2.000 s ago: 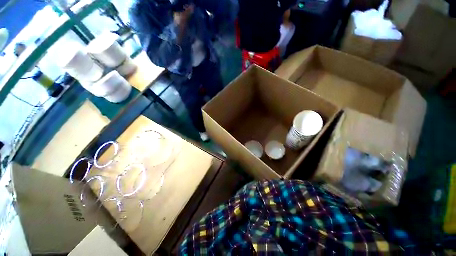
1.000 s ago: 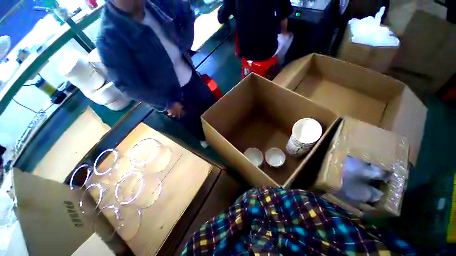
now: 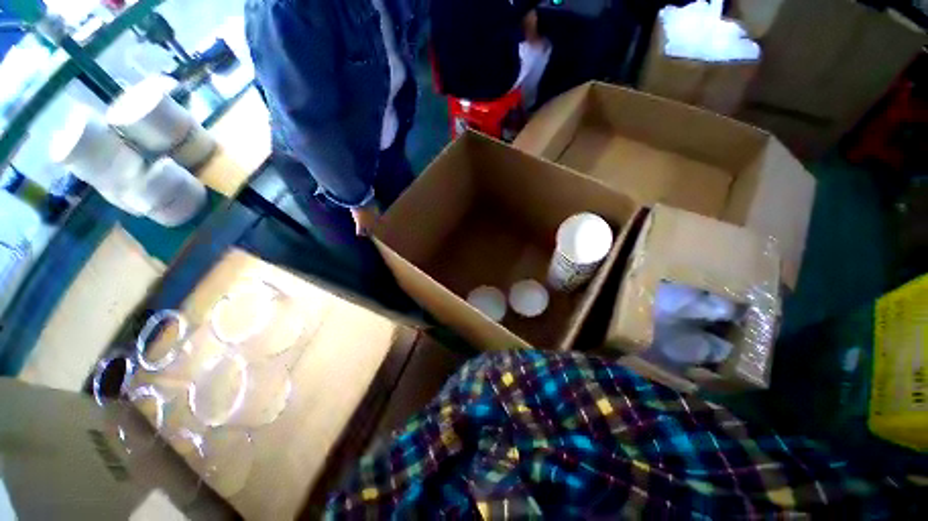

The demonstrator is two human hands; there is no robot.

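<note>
Neither of my hands is in the picture; a plaid sleeve or garment (image 3: 570, 438) fills the bottom centre. Several clear round shades, seen mostly as shiny rims (image 3: 219, 390), stand on a flat brown cardboard surface (image 3: 331, 351) at the left. An open brown carton (image 3: 407, 259) stands at the centre. Inside it are a tall stack of white cups (image 3: 580, 249) and two low white cups, one of them (image 3: 528, 298) near the front wall.
A person in a denim jacket (image 3: 310, 92) stands behind the carton, a hand at its left corner. A second open carton (image 3: 794, 209), a taped carton (image 3: 702, 239) with a greyish bag and a yellow crate (image 3: 901, 366) are right. White housings (image 3: 168, 191) stand upper left.
The view has shifted, so the cartons sit further left in it and the yellow crate shows more. The person in denim has moved closer to the open carton, a hand now at its corner.
</note>
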